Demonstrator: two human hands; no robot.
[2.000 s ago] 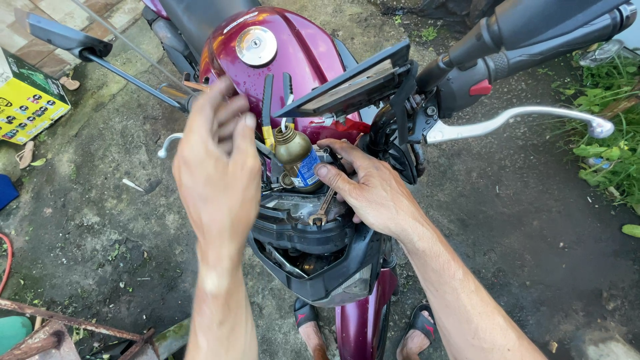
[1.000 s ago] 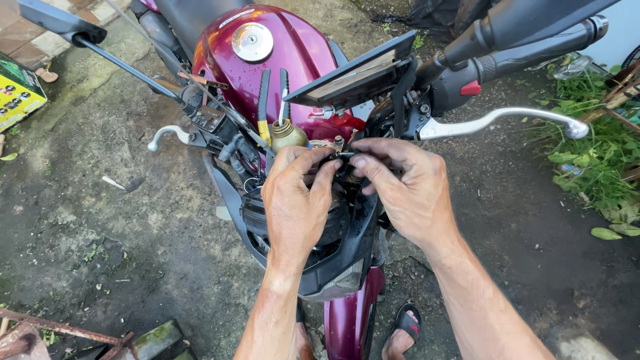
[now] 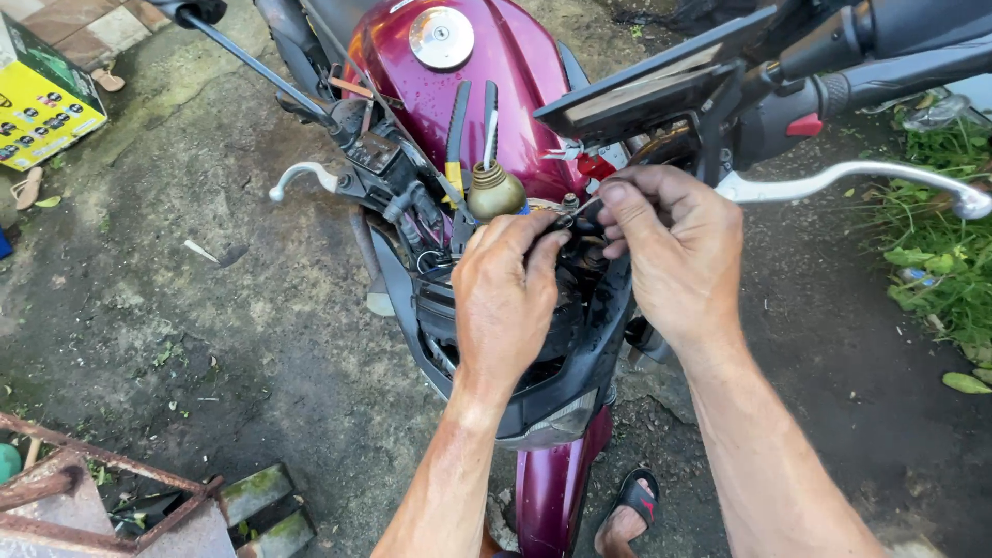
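Note:
My left hand (image 3: 508,291) pinches a small dark cable end (image 3: 564,223) between thumb and forefinger, over the front of a purple motorcycle. Just to its right, my right hand (image 3: 674,248) has thumb and fingers closed on a thin wire (image 3: 585,205) that runs toward the left fingertips. Behind my left hand stands a brass-coloured oil bottle (image 3: 496,192) with a white nozzle. Pliers with black and yellow handles (image 3: 456,136) rise beside it, in front of the purple fuel tank (image 3: 496,77). My fingers hide part of the small pieces.
A silver brake lever (image 3: 852,182) extends to the right; a shorter lever (image 3: 306,177) is at the left. A phone-like flat black panel (image 3: 659,70) juts over the tank. A yellow box (image 3: 46,101), rusty metal frame (image 3: 101,457) and grass (image 3: 942,232) lie around the motorcycle.
Two seconds ago my left hand was raised and my right was beside the bottle and a wrench. Both hands have since come together over the front, and the right has drawn slightly away from the left.

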